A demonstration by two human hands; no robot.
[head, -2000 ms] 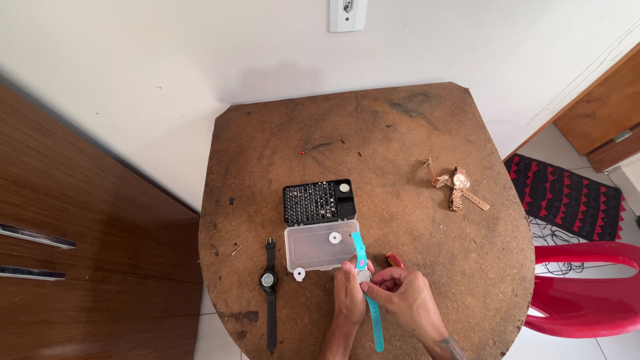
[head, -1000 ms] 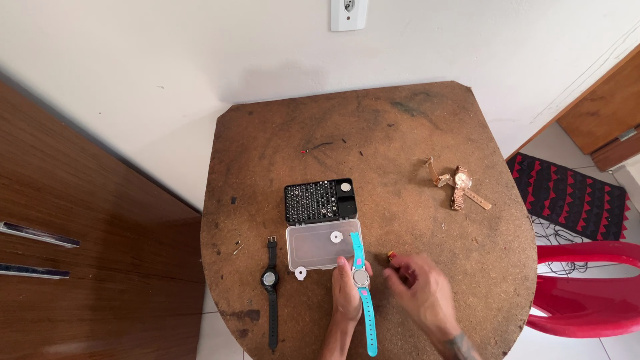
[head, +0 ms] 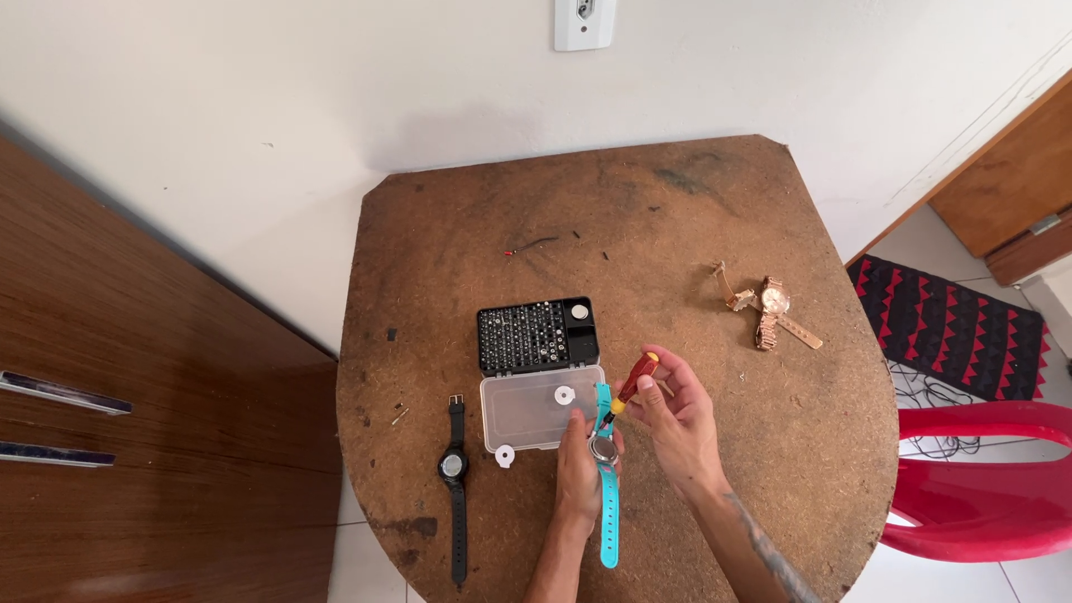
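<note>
My left hand (head: 578,473) holds a wristwatch with a turquoise strap (head: 610,519), its round metal case back facing up. My right hand (head: 678,419) grips a small screwdriver with a red and yellow handle (head: 640,377); its dark tip points down at the upper edge of the watch case, and contact cannot be told. Just left of the watch lies the clear lid (head: 519,410) of a black case of small screws (head: 523,337). One white disc (head: 564,395) rests on the lid, another (head: 504,456) at its lower corner.
A black digital watch (head: 454,465) lies at the left of the wooden table (head: 712,536). Rose-gold watches (head: 775,300) lie at the right, and a thin dark wire piece (head: 533,244) toward the back. A red chair (head: 988,477) stands by the right edge.
My right hand has left the watch, reached to the red-handled screwdriver on the table, and brought it back over the watch. My left hand has kept hold of the watch.
</note>
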